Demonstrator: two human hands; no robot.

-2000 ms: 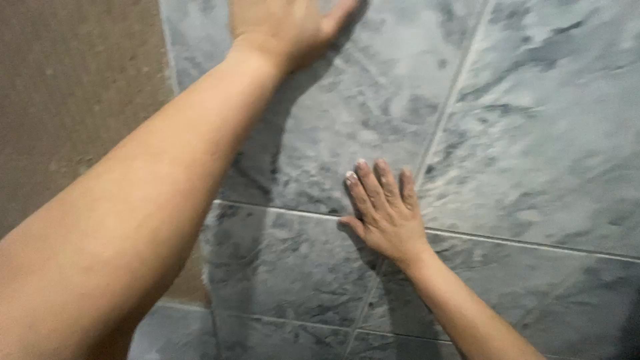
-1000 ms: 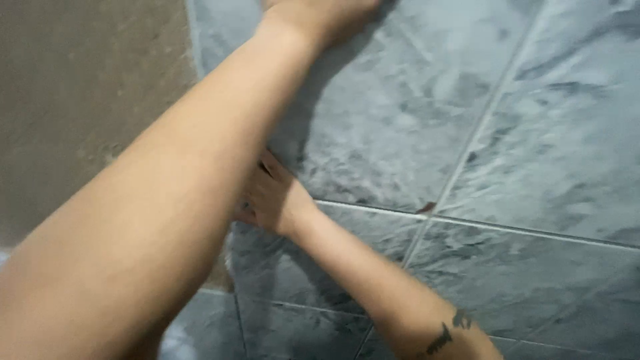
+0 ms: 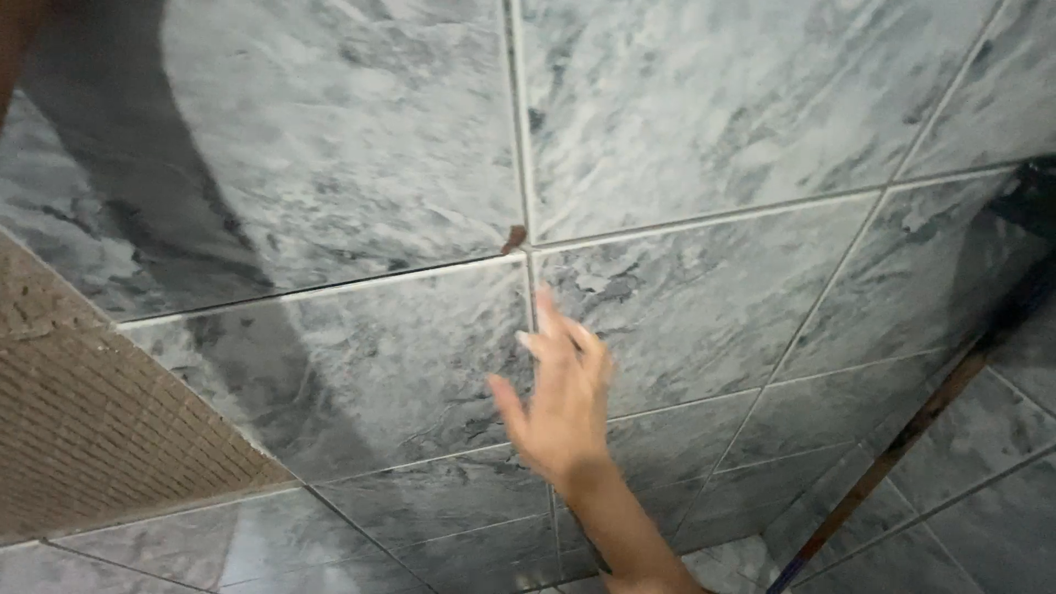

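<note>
My right hand [image 3: 565, 388] is held over the grey marbled wall tiles [image 3: 412, 355], its fingers apart and slightly blurred; nothing is in it. Its fingertips are just below a crossing of joints, where a small brown piece [image 3: 513, 239] sits at the corner of the upper left tile [image 3: 346, 140]. Whether the fingers touch the tile cannot be told. My left hand is out of view; only a dark bit of what looks like the arm shows at the top left corner, and a broad shadow falls down the tiles.
At the lower left, a patch of ridged brown mortar or adhesive [image 3: 124, 421] borders the tiles. A long brown pole [image 3: 916, 433] leans at the right, with a dark object [image 3: 1027, 198] near its upper end. More tiles [image 3: 982, 511] meet the wall at a corner there.
My right hand has moved from beneath the left forearm, near the tile edge, to the joint crossing. The left hand has gone out of view. The view has turned, bringing in the pole.
</note>
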